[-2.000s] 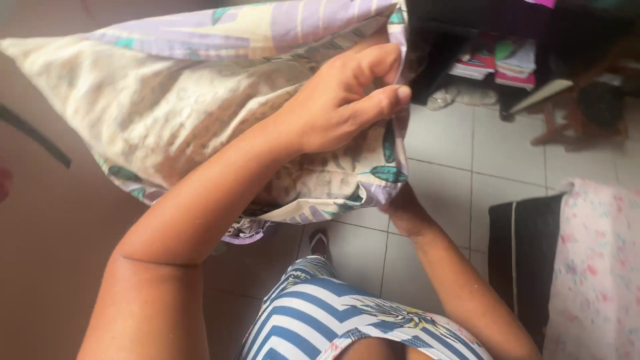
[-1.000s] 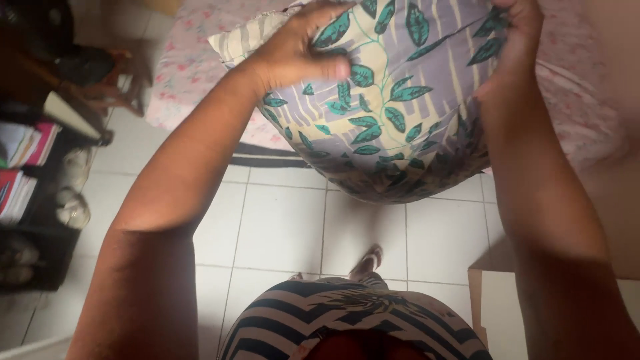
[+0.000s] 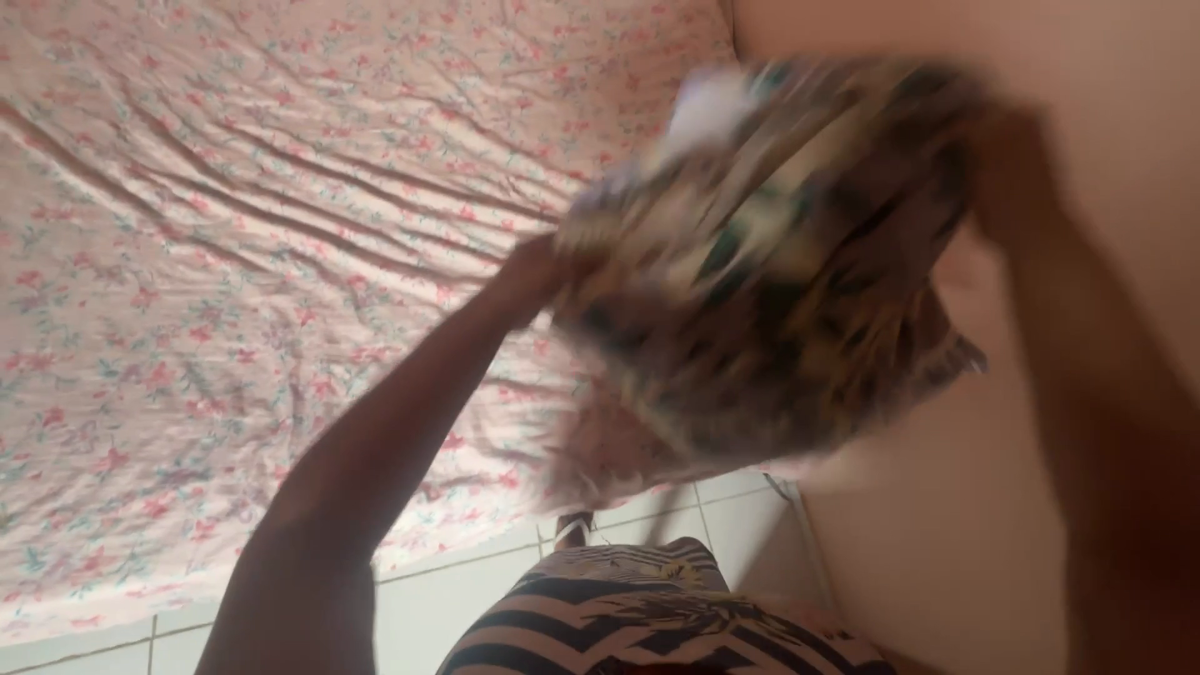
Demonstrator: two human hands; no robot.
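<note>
A pillow in a leaf-patterned pillowcase (image 3: 759, 272), blurred by motion, hangs between my two hands over the edge of the bed. At its left edge, my left hand (image 3: 553, 272) grips the cloth, the fingers partly lost in blur. My right hand (image 3: 1008, 159) is at the upper right corner of the pillow, dark and blurred, and appears closed on the fabric. Under and to the left of the pillow lies a wrinkled pink floral bedsheet (image 3: 281, 309).
A plain wall (image 3: 937, 525) runs along the right side, close to my right arm. White floor tiles (image 3: 459, 600) show below the bed, with my foot in a sandal (image 3: 574, 530) near the bed's edge.
The view has swung from the shelf and floor to the bed and wall. Two seconds ago the pillowcase's opening edge was in my hand; now the pillow is held at its left edge and upper right.
</note>
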